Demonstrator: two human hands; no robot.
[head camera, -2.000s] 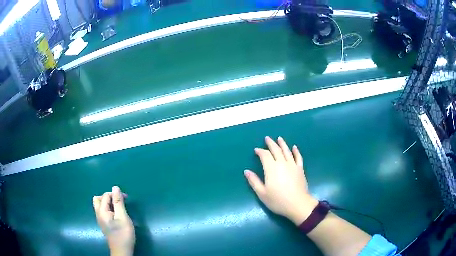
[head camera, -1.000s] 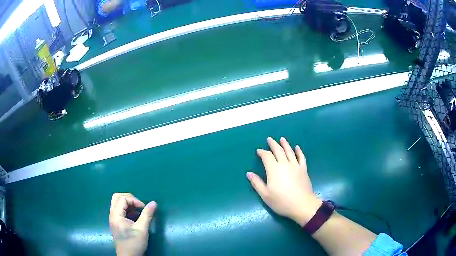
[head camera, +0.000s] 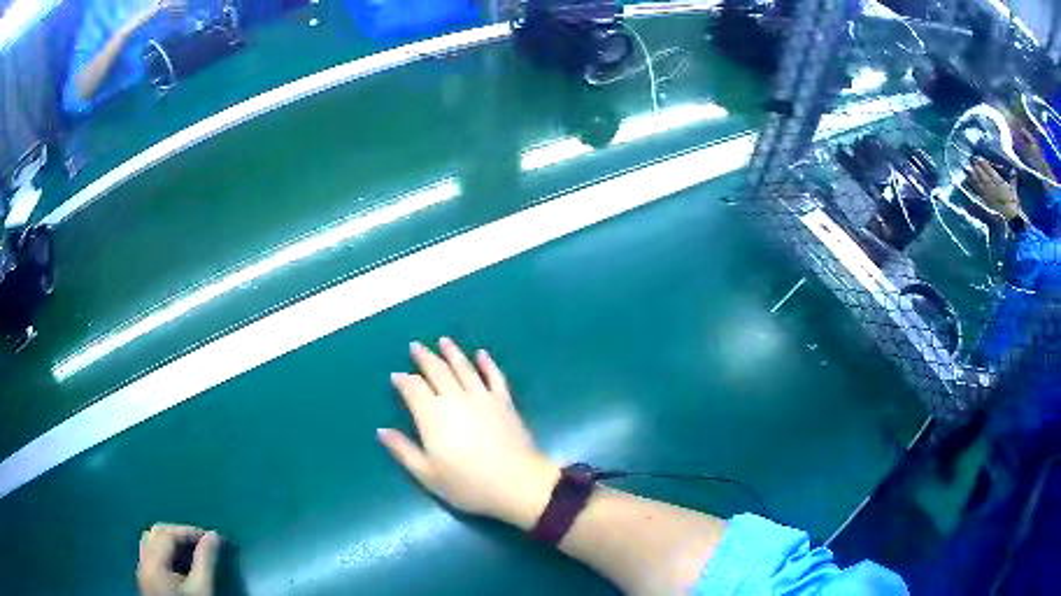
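My right hand (head camera: 471, 442) lies palm down on the green bench (head camera: 652, 338), fingers spread, holding nothing. A dark maroon strap (head camera: 564, 504) with a thin black cord is on its wrist. My left hand (head camera: 177, 562) is at the lower left, cut off by the bottom edge. Its fingers are curled with the thumb near the fingertips, and a dark gap shows between them. I cannot tell whether anything is in it. No unit is under either hand.
A long white rail (head camera: 396, 275) crosses the bench. Beyond it stand black units (head camera: 572, 41), one trailing a pale wire, and another at the left edge (head camera: 23, 279). A mesh frame (head camera: 867, 303) stands at right. Another worker's hand (head camera: 995, 186) works behind it; another person is upper left.
The view has swung to the right, so the bench things sit further left. More of the mesh frame and a worker behind it show. My left hand's fingers have opened slightly from their earlier bunched pose.
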